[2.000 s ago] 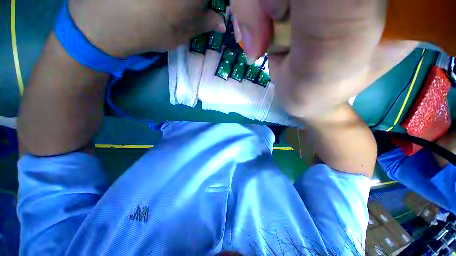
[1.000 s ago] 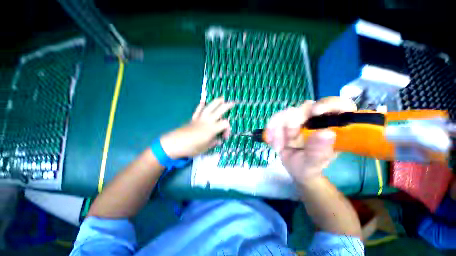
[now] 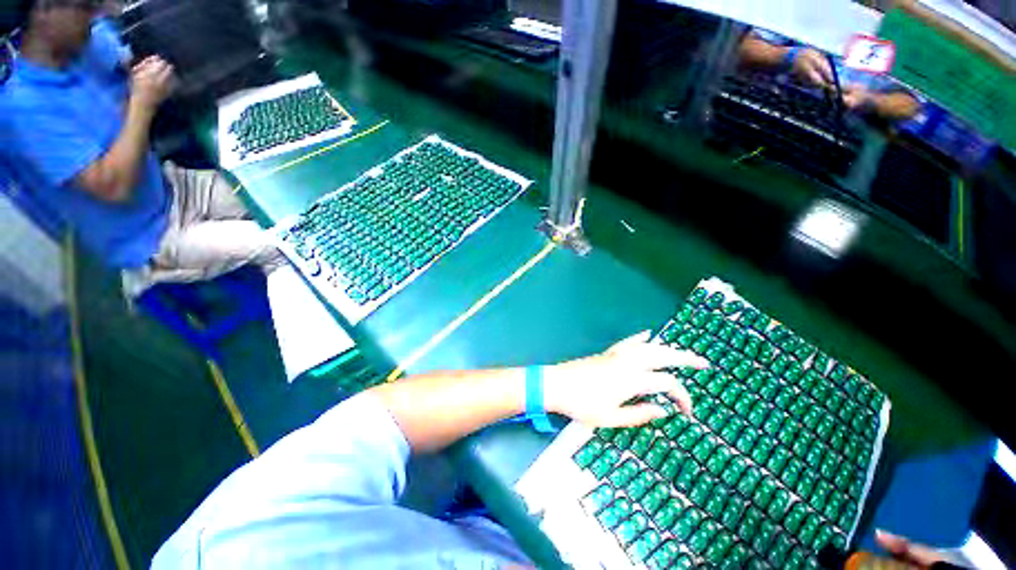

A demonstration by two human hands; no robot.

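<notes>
Green circuit boards [image 3: 769, 429] lie in tight rows on a white foam sheet [image 3: 554, 490] at the lower right. My left hand [image 3: 626, 384], with a blue band on the wrist, rests palm down over the upper left part of the rows, fingers spread. I cannot tell whether its fingertips press on a board. My right hand [image 3: 916, 550] is mostly cut off by the bottom edge at the right. It is at the orange electric screwdriver [image 3: 867, 561], of which only a small part shows, over the lower right boards.
A neighbouring board sheet [image 3: 407, 217] lies left past a yellow line, with another sheet [image 3: 287, 117] beyond. A metal post [image 3: 576, 123] stands on the bench. A seated person [image 3: 84, 145] is at the far left; another person's hands [image 3: 819, 72] show across. A blue box [image 3: 941, 490] is at the right.
The view has swung to the left and up. The boards now lie lower right, and the seated person and post have come into view. My right hand and screwdriver have slid mostly out of frame.
</notes>
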